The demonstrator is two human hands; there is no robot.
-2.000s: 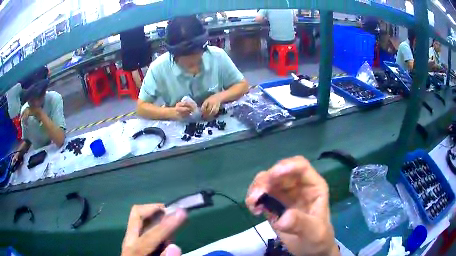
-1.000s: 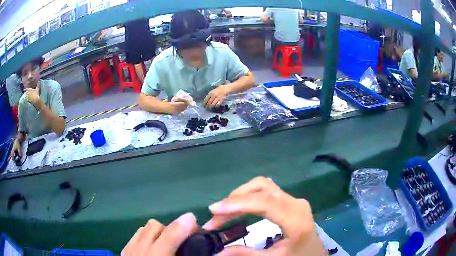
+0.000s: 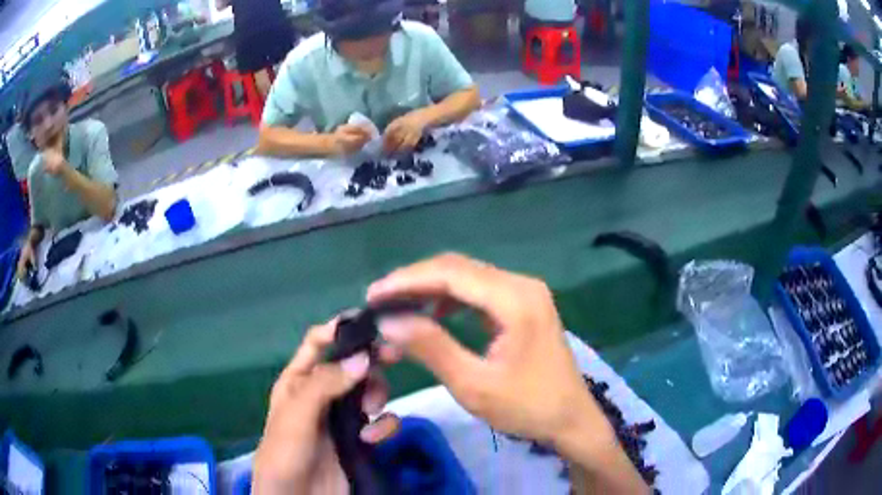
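Observation:
A black headband point(image 3: 350, 425) stands roughly upright in my left hand point(image 3: 314, 406), its end pointing up. My left fingers and thumb wrap around it just below the end. My right hand point(image 3: 484, 338) pinches a small dark piece at the headband's top end with thumb and forefinger. The fingers hide most of the piece, so its exact fit on the end cannot be told. A blue tray point(image 3: 440, 450) lies below my hands. Loose small black pieces point(image 3: 629, 425) lie on a white sheet point(image 3: 522, 474), partly behind my right forearm.
More blue trays point(image 3: 150, 450) stand at lower left. A green conveyor point(image 3: 464, 232) carries spaced black bands point(image 3: 633, 249). At right are a clear plastic bag point(image 3: 725, 329), a tray of rowed parts point(image 3: 827, 324), a white bottle point(image 3: 720, 434) and a blue cup point(image 3: 806, 423). Workers sit opposite.
The view has tilted down, showing more of the trays and loose pieces. The headband has turned from lying sideways to upright, and my right fingers have closed at its end.

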